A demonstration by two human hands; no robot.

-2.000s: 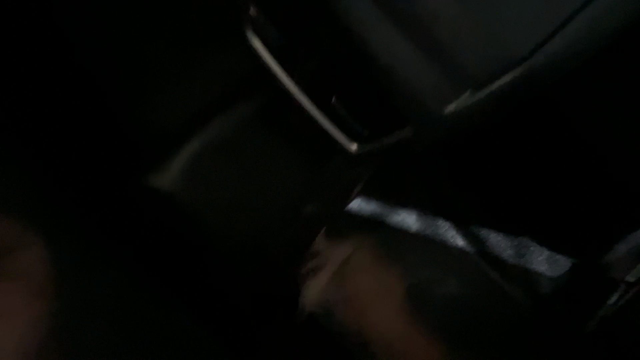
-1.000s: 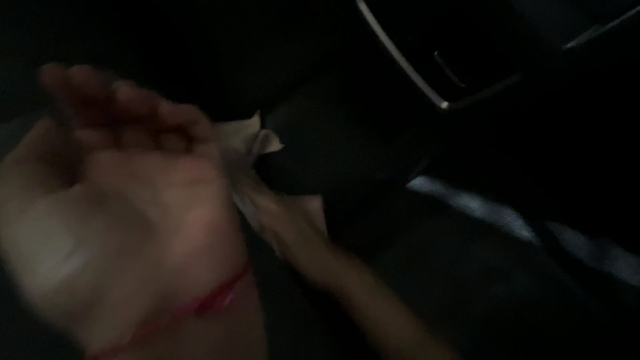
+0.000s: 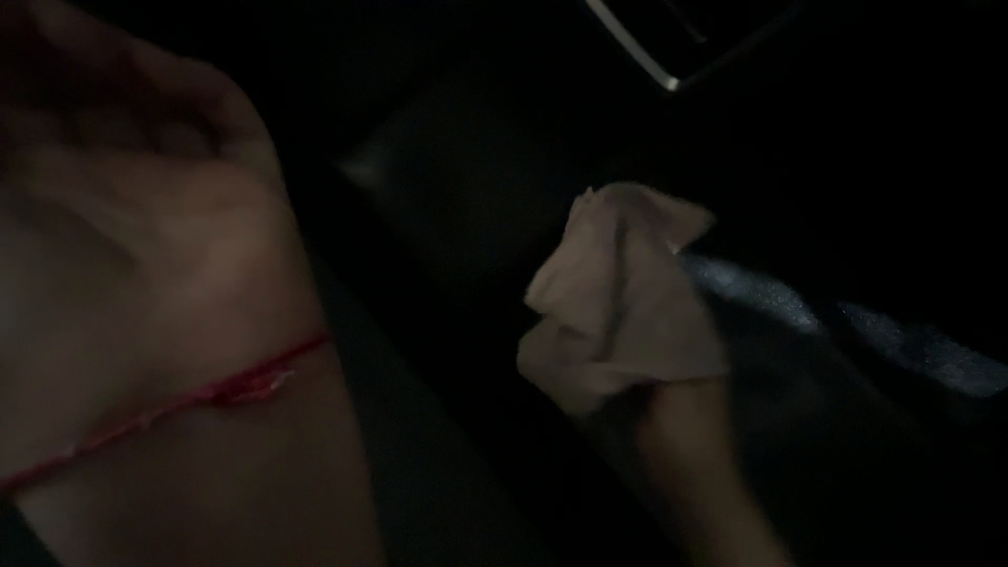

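Note:
My left hand (image 3: 157,228) is large and close to the camera at the left, palm in view and fingers bent at the top left. Its palm is bare, and a red string bracelet (image 3: 244,386) crosses the wrist. From the lower right reaches my right hand (image 3: 685,417), mostly covered by a crumpled, pale cloth (image 3: 630,291). The cloth wraps over its fingers, which are hidden. Dark surfaces lie behind both hands; whether the cloth touches them cannot be told.
A silver-coloured trim edge (image 3: 669,83) frames a dark panel at the top right. Right of the cloth, a greyish, speckled strip of light (image 3: 756,295) falls on a dark surface. A dull dark surface (image 3: 457,173) lies between the hands, farther off. Most of the scene is too dark to identify.
One second ago the cloth and my right hand were near the centre; they now show farther right relative to my left hand. My left hand appears nearer the camera. The view has shifted.

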